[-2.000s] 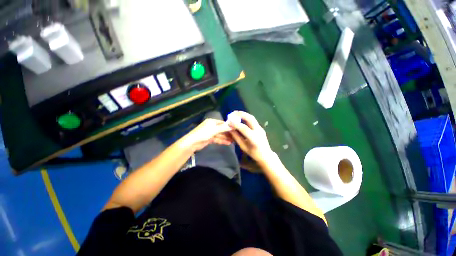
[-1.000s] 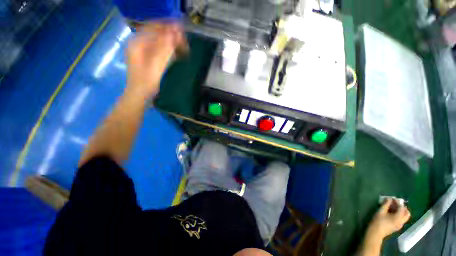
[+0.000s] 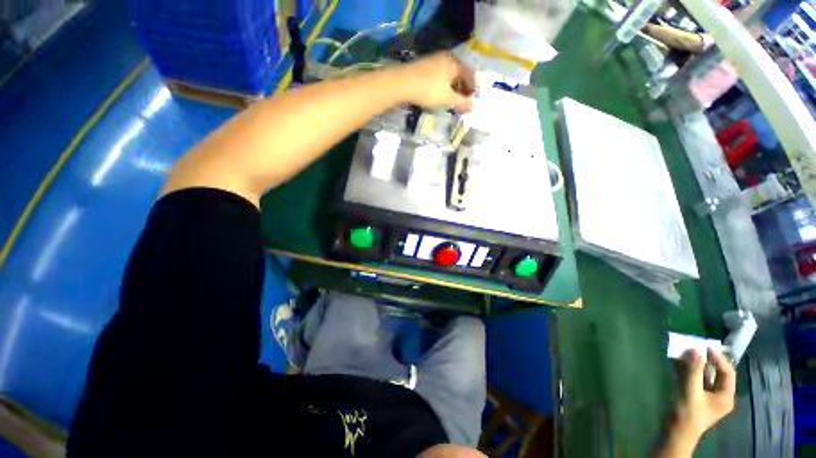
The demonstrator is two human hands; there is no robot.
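Observation:
Two glossy white plastic housings stand side by side on the left of the machine's grey base plate, the left one (image 3: pixel 386 154) and the right one (image 3: pixel 423 168). A slotted metal clamp bar (image 3: pixel 461 179) lies to their right. My left hand (image 3: pixel 447 82) is over the back of the plate by the film-wrapped head, fingers bent together; whether it holds anything is hidden. My right hand (image 3: pixel 707 394) is low over the green bench at the right, its fingertips on a white housing (image 3: pixel 687 345).
The front panel has green buttons (image 3: pixel 361 237) (image 3: pixel 526 267) and a red stop button (image 3: pixel 446 254). A stack of white sheets (image 3: pixel 626 183) lies right of the machine. A white strip (image 3: pixel 740 335) is beside my right hand. Blue crates (image 3: pixel 210 45) stand at the back left.
My hands were together in front of the machine, then parted. My left hand has swung from the left side to the machine's head. My right hand stays at the right bench. The view has shifted.

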